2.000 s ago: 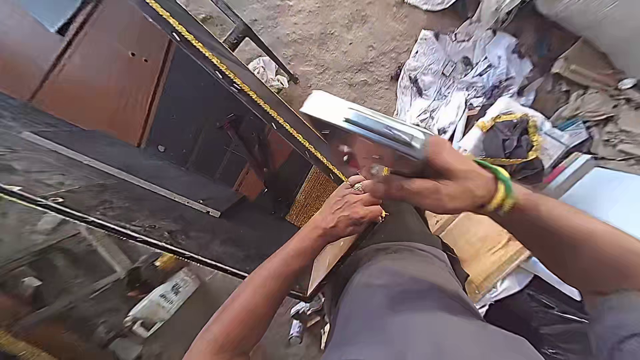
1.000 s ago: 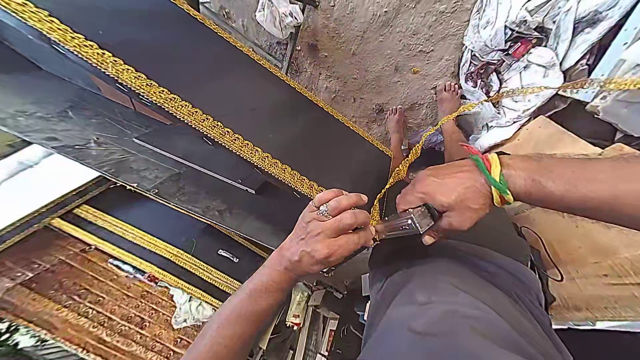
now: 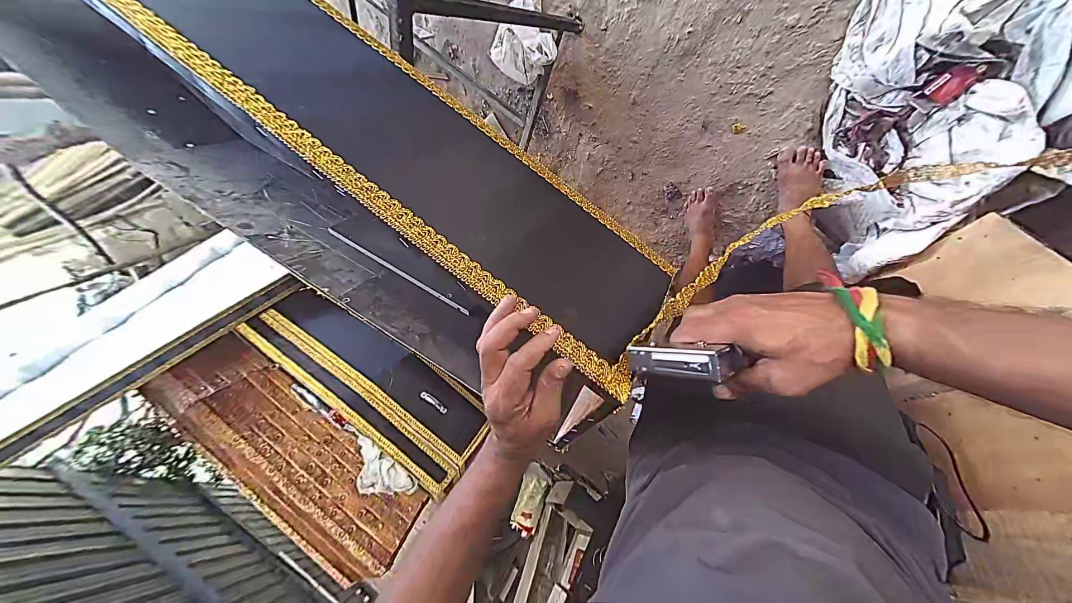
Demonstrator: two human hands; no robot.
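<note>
A gold braided trim (image 3: 402,219) runs along the near edge of a long black panel (image 3: 469,167). My left hand (image 3: 523,381) rests its fingertips on this trim near the panel's corner, with the fingers apart. In my right hand (image 3: 775,343) is a metal staple gun (image 3: 682,360), its front end against the corner. A loose length of the gold trim (image 3: 745,239) leads from that corner up past my right hand to the right edge of view. The handle is mostly hidden by my fingers.
Behind the panel stands a dark metal frame (image 3: 481,12). White plastic sheets (image 3: 980,126) lie on the dirt ground at the upper right, and brown board (image 3: 988,268) below them. Wood scraps (image 3: 544,544) are at the bottom. A trimmed black and brown panel (image 3: 293,444) is at lower left.
The fingers of my left hand have moved away from the staple gun's front end and opened on the trim. Two seconds ago no loose trim ran across to the right. The view has shifted.
</note>
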